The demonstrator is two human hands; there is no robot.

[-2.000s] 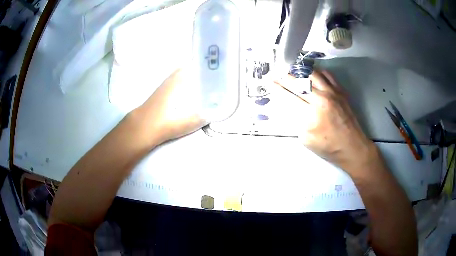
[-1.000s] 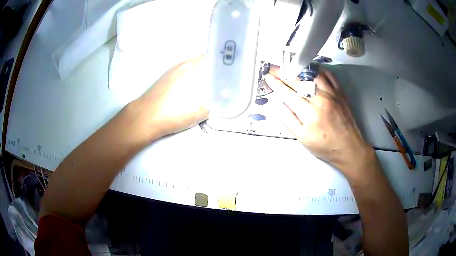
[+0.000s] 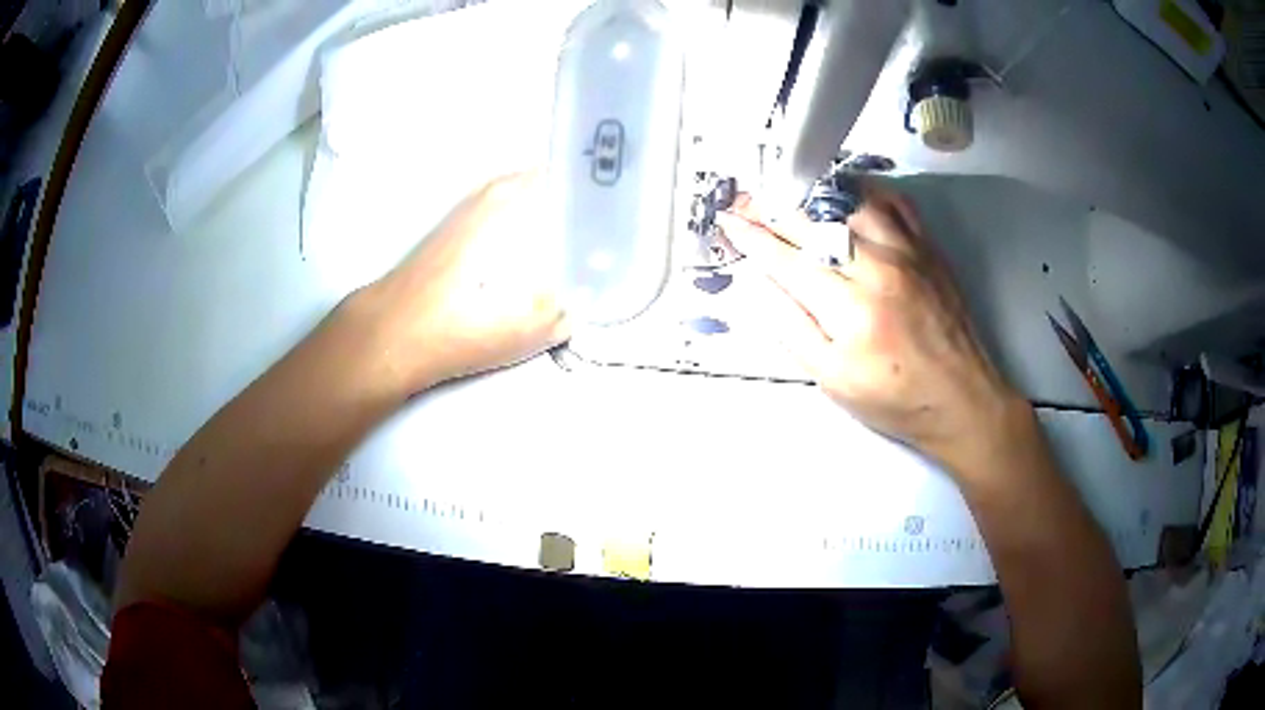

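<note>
White fabric (image 3: 402, 125) lies left of the needle area, washed out by glare. My left hand (image 3: 493, 284) rests at its right part, its fingers hidden behind the sewing lamp (image 3: 613, 167). My right hand (image 3: 874, 305) is right of the presser foot (image 3: 713, 205), with fingertips reaching toward it and other fingers under the machine head. Glare hides whether either hand grips anything. The needle plate (image 3: 715, 257) and dark oval spots show below the foot.
Thread snips (image 3: 1106, 388) with orange and blue handles lie right of my right hand. A cream ribbed knob (image 3: 943, 119) is on the machine head. The white table's front edge carries a printed ruler (image 3: 409, 497) and two small patches (image 3: 627, 556).
My right fingers have moved left to the presser foot from beside the machine head. The foot area looks different, with metal parts shifted. My left hand has stayed behind the lamp. The view has shifted slightly.
</note>
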